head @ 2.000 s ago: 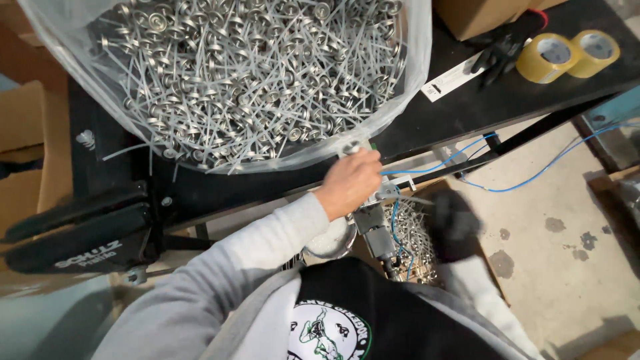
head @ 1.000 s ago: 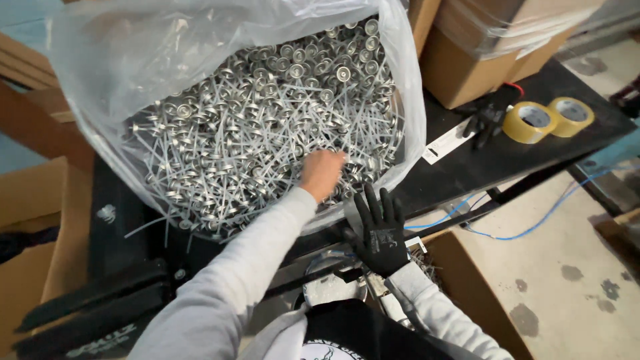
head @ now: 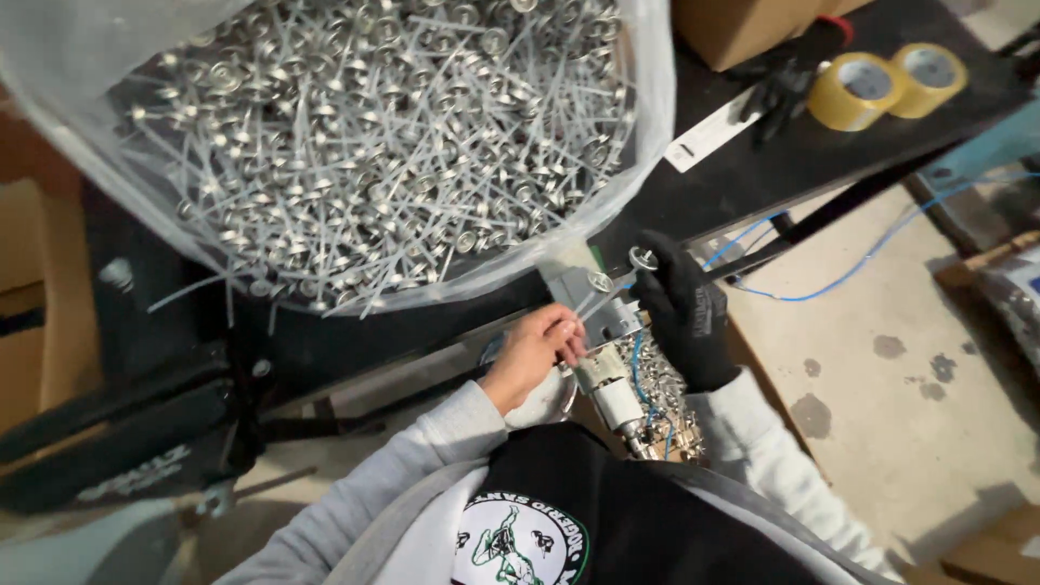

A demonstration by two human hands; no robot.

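Bare, my left hand (head: pixel 540 349) pinches the thin tubes of small aerosol valves; the metal cup of one valve (head: pixel 600 282) points up and away from me. My right hand (head: pixel 686 313), in a black glove, has its fingertips at another valve's metal cup (head: pixel 643 258). Both hands are over a small metal device (head: pixel 597 313) with a cylinder and blue air tubing at the table's front edge. Behind them, a clear plastic bag (head: pixel 662 106) holds a large heap of aerosol valves with dip tubes (head: pixel 390 146). More valves (head: pixel 662 382) lie below the device in a cardboard box.
Two rolls of yellowish packing tape (head: pixel 853 92), a black glove (head: pixel 784 85) and a white strip (head: pixel 711 138) lie on the black table (head: pixel 707 191). A cardboard box stands behind them. A blue hose (head: pixel 845 276) crosses to the right. A black padded part (head: pixel 106 439) is at left.
My left hand has moved from the heap in the bag back to the device and now holds valves. My right hand, spread open one second ago, has its fingers bent at a valve cup.
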